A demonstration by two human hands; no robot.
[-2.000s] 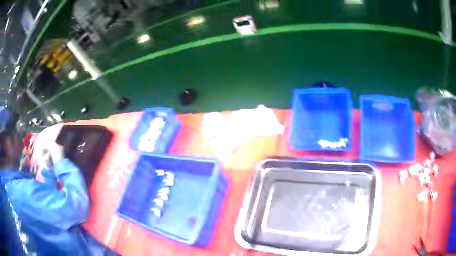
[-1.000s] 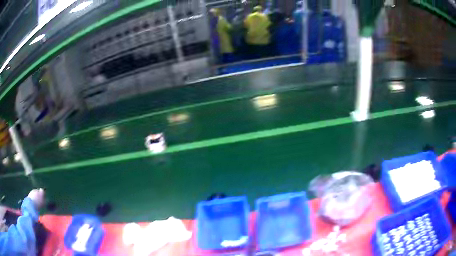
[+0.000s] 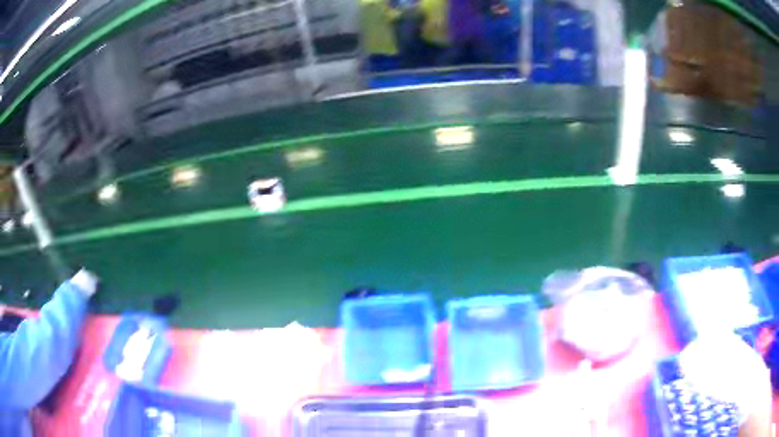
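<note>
A pale, washed-out shape that looks like my right hand (image 3: 726, 367) is at the lower right, over the deep blue supply bin (image 3: 659, 401) with rows of small white parts. Its fingers are blurred, so I cannot tell what it holds. My left hand is not in view. The steel tray (image 3: 384, 401) shows only its far part at the bottom edge. The large blue bin (image 3: 179, 405) at the lower left is cut off by the edge, with a few white parts inside.
Behind the tray stand two small blue bins (image 3: 389, 337) (image 3: 495, 341). A clear plastic bag (image 3: 602, 311) and a bin of white pieces (image 3: 713, 294) are to the right. A white cloth (image 3: 265, 350), a narrow blue bin (image 3: 137, 346) and a neighbour's blue sleeve (image 3: 47, 346) are at left.
The view swung up and right, then tipped slightly down again. The pale hand-like shape has come in over the supply bin. The neighbour's arm is raised compared with the earliest frame.
</note>
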